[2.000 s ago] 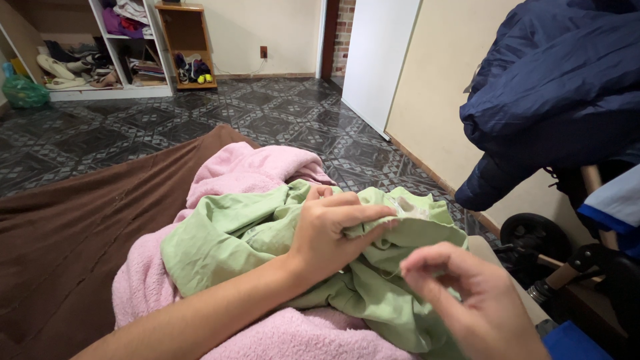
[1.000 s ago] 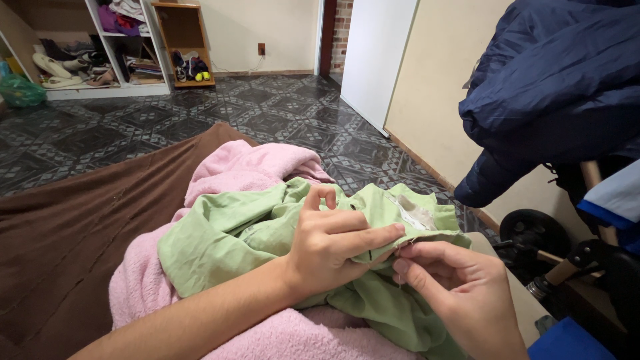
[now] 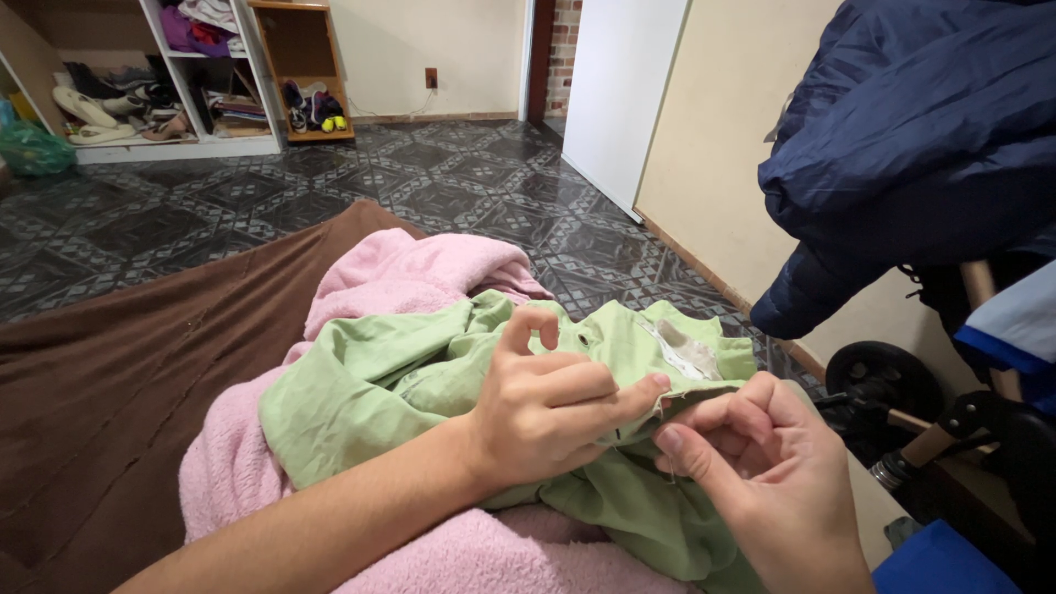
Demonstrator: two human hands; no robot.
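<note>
A light green cloth garment [image 3: 363,412] lies bunched over a pink fleecy blanket [image 3: 239,437]. My left hand [image 3: 553,396] grips the garment's edge near a whitish patch [image 3: 685,351], its index finger stretched along the fabric and another finger raised and curled. Close to its fingertips, my right hand [image 3: 742,462] has thumb and fingers pinched together at the underside of that edge. A thin thread hangs below the right thumb; whether a needle is between the fingers cannot be seen. A small dark eyelet [image 3: 584,339] shows on the green cloth.
A brown cover [image 3: 165,363] spreads at the left. Navy padded fabric [image 3: 907,140] hangs at the right above a black wheel [image 3: 883,379] and a frame. Shelves with shoes [image 3: 190,148] stand across the dark tiled floor [image 3: 462,181], and a white panel [image 3: 623,91] stands by the wall.
Two seconds ago my right hand was apart from the cloth; it has since come in to the garment's edge beside my left fingertips. My left hand stays on the garment.
</note>
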